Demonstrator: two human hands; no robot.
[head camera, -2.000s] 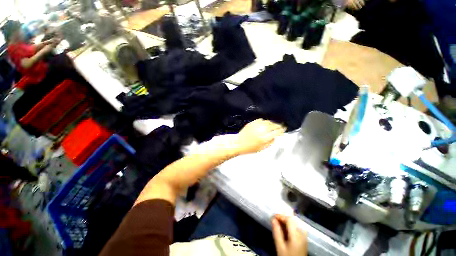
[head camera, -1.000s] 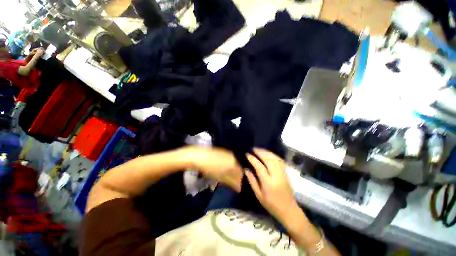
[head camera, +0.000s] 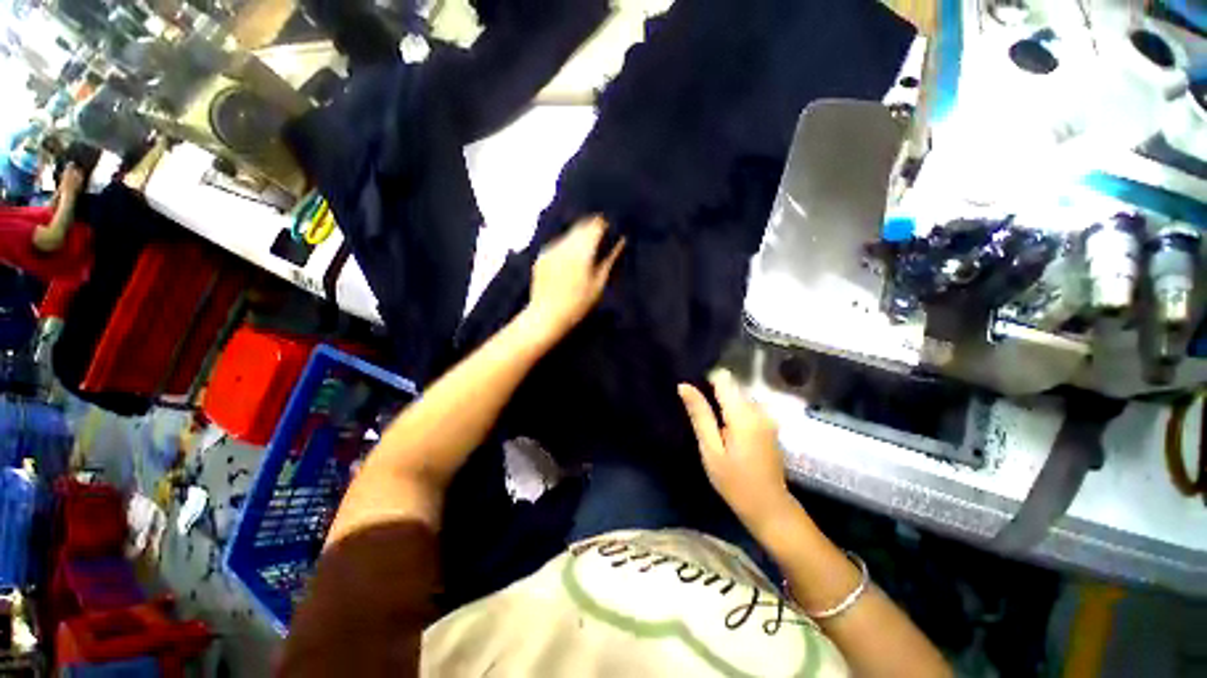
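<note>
A large dark garment panel (head camera: 675, 199) lies over the table and hangs down its front edge towards my lap. My left hand (head camera: 575, 276) is on the panel, fingers bent at the cloth; whether it pinches the cloth is not clear. My right hand (head camera: 736, 437) is at the panel's right edge near the table front, thumb and finger apart. The white overlock machine (head camera: 1059, 119) stands at the right, with its flat grey metal plate (head camera: 827, 225) beside the cloth. The presser foot area is hard to make out.
More dark cloth (head camera: 410, 172) lies to the left, near a second sewing machine (head camera: 245, 119) and a yellow-green item (head camera: 315, 221). A blue crate (head camera: 285, 477) and a red stool (head camera: 252, 384) are on the floor at left. A person in red (head camera: 46, 245) is at far left.
My hands have moved apart from in front of my lap; the left went up and left onto the cloth. The dark panel is spread flatter, separated from the cloth at left.
</note>
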